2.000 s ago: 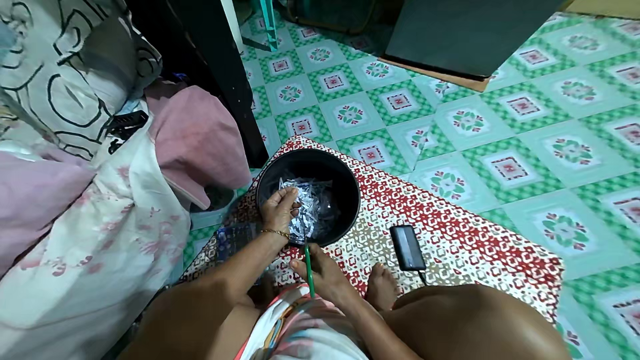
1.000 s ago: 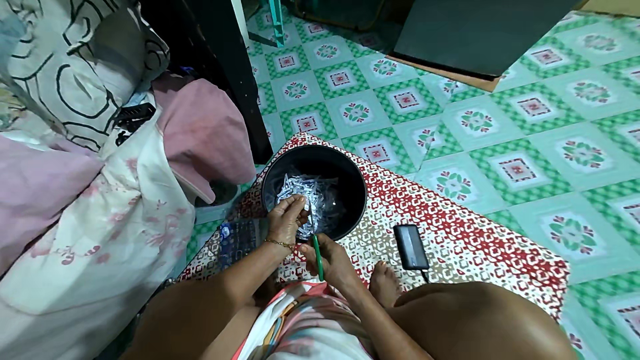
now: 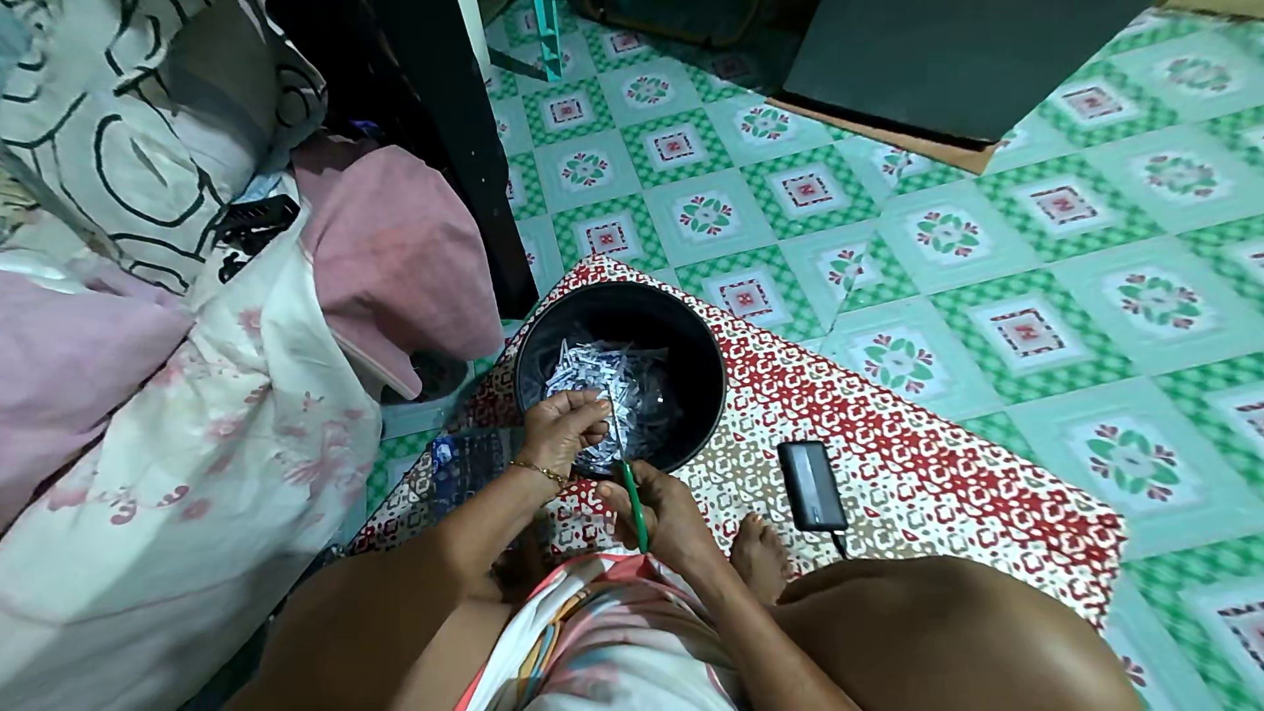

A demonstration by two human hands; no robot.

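A black round bucket stands on a red and white patterned mat, with many thin whitish strips inside. My right hand holds green-handled scissors at the near rim, their blades pointing up over the bucket. Just left of the blades, my left hand is pinched over the near left rim; a small piece seems to be between its fingertips, too small to name. A clear plastic packet with dark blue parts lies left of the bucket, partly behind my left forearm.
A black power bank with a cable lies on the patterned mat right of the bucket. Bedding with a pink cloth hangs at the left, beside a dark furniture post. A dark panel stands on the tiled floor farther off.
Two seconds ago the scissors' green handle stood lower, near my lap; my right hand has since moved up to the bucket's rim. My left hand remains over the bucket.
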